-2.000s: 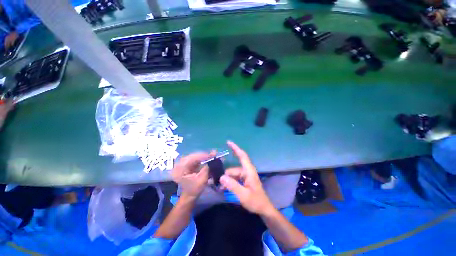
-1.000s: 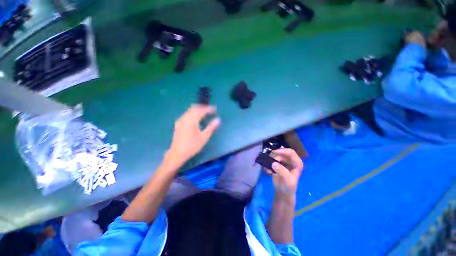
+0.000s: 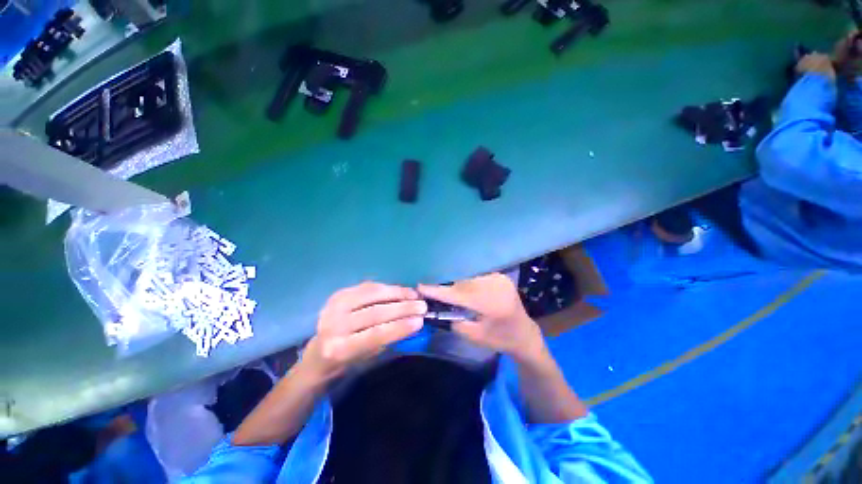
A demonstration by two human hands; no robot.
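My left hand and my right hand are together in front of my lap, near the table's edge. Both grip a small black piece with a thin pale strip showing along it; the fingers hide most of it. A single black cap lies on the green table beyond my hands. A small pile of black caps lies to its right. Pale slotted plates lie in a loose heap at the left, spilling from a clear crumpled plastic bag.
Black bracket assemblies lie on the far side of the green table. A packed black set is at upper left behind a slanting pale post. An open carton stands below the table edge. A person in blue is at right.
My left hand has come back from the single cap on the table to my right hand. The right hand has moved left from beside the carton. Both now hold the piece together.
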